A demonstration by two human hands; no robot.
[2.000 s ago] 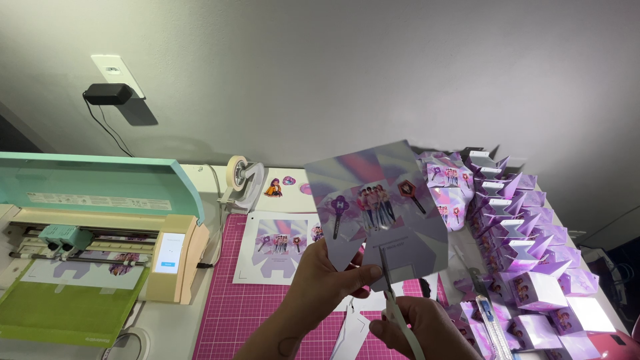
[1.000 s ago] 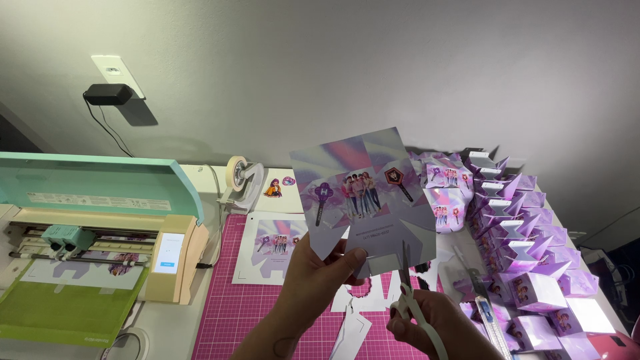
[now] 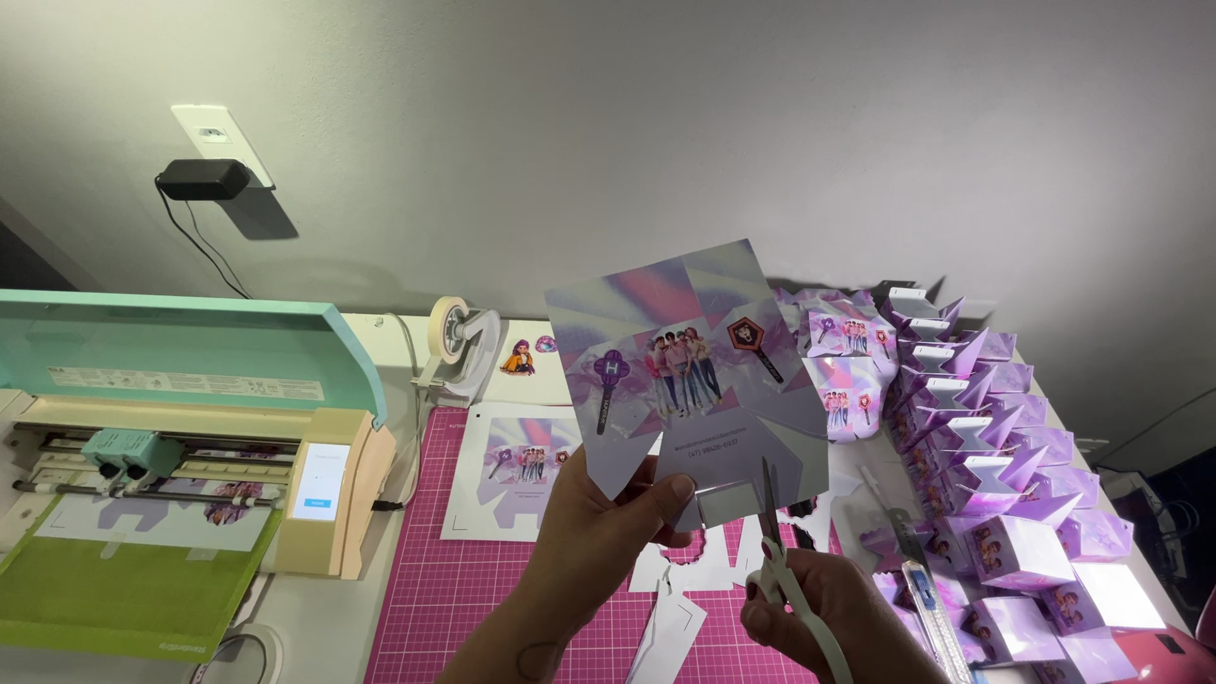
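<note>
My left hand (image 3: 608, 518) grips a printed purple cardstock sheet (image 3: 665, 285) by its lower edge, thumb in front. The sheet is held up over a pink gridded cutting mat (image 3: 427, 570) and shows a group of figures between two light sticks, with writing below. White-handled scissors (image 3: 793, 589) are in my right hand (image 3: 826, 608), their blades spread at the lower right part of the sheet. The sheet's lower edge has cut notches. Below the hands, white paper offcuts (image 3: 670, 627) lie on the mat, partly hidden. Another printed sheet (image 3: 475, 508) lies flat on the mat's left side.
A cutting machine (image 3: 328, 513) with a green mat (image 3: 123, 589) stands at left. Behind the pink mat are a tape dispenser (image 3: 465, 351) and stickers (image 3: 518, 357). Rows of folded purple boxes (image 3: 1016, 551) and a utility knife (image 3: 926, 598) are at right.
The sheet has turned and shifted in my left hand since the first frame. My right hand and the scissors have moved to the right, to the sheet's lower right part.
</note>
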